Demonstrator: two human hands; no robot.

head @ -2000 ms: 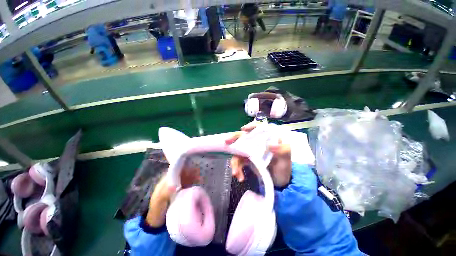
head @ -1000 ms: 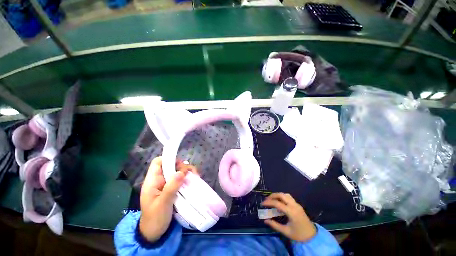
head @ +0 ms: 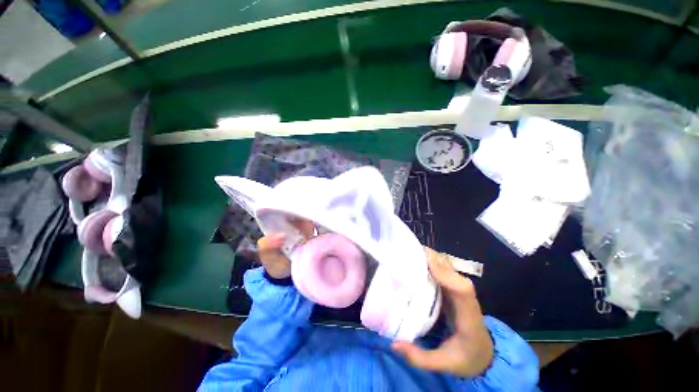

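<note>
White and pink cat-ear headphones (head: 349, 207) are held up over the black mat (head: 529, 295), ears pointing away and left. My left hand (head: 277, 253) holds the left ear cup side, partly hidden behind the headphones. My right hand (head: 458, 329) grips the outside of the right ear cup from the right. A short white strip (head: 462, 265) sticks out at the fingers of my right hand; whether it is held there is unclear. A dark patterned bag (head: 295, 157) lies flat behind the headphones.
More headphones (head: 100, 230) with dark bags lie at left. A round tin (head: 444, 150), whitish bottle (head: 484, 103) and white sheets (head: 544, 172) are right of centre. Clear plastic bags (head: 648, 207) heap at right. Another pair of headphones (head: 483, 47) sits beyond the rail.
The headphones have turned so their headband faces the camera more. My right hand has moved from the mat to the right ear cup. The view has shifted down and left.
</note>
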